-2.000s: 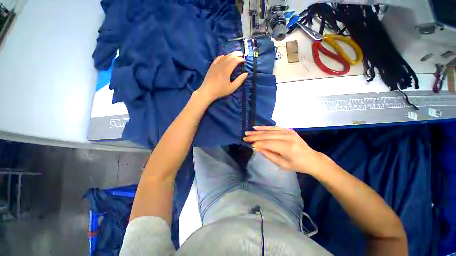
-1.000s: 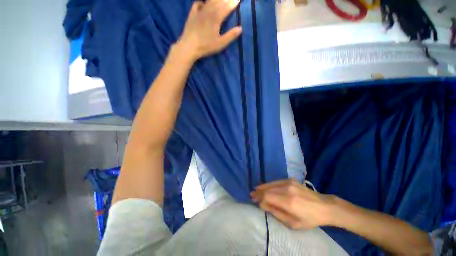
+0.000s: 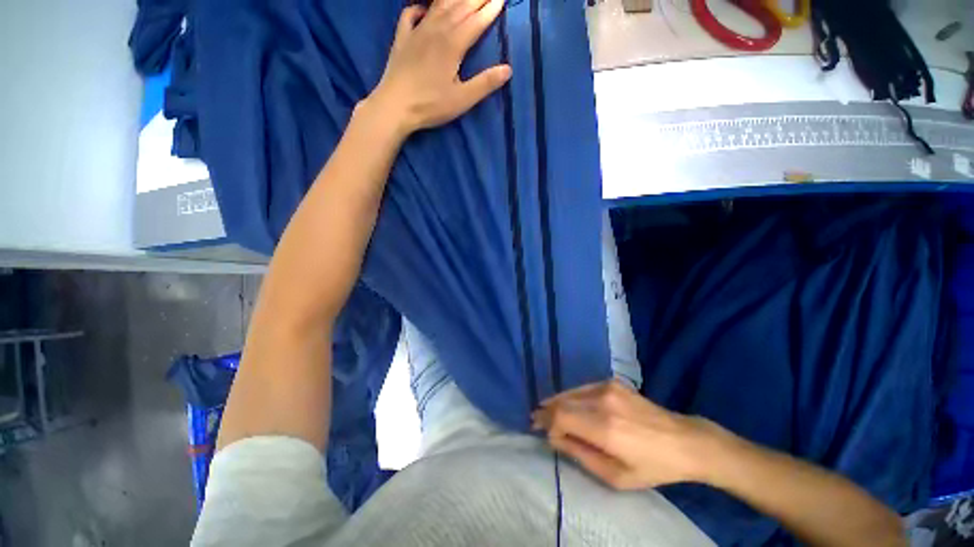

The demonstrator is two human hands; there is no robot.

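The navy garment panel (image 3: 454, 246) lies over the table edge and is stretched down to my lap. Two thin parallel black strips (image 3: 546, 224) run along its right side. My left hand (image 3: 440, 69) lies flat on the cloth at the top, left of the strips, fingers cut off by the top edge. My right hand (image 3: 619, 433) pinches the lower end of the panel at the strips, over my lap; it is slightly blurred. The machine head and needle are out of view.
Red-handled scissors (image 3: 737, 24) and a yellow loop lie at the top right, beside a bundle of black strips (image 3: 870, 48). A ruler band (image 3: 769, 130) runs along the table front. Dark blue cloth (image 3: 769, 342) hangs below right. A blue bin (image 3: 197, 427) stands at lower left.
Since two seconds ago, my right hand has pulled the panel end down towards my body, and the gathers look straighter. The view has shifted lower. Over the last second little has changed.
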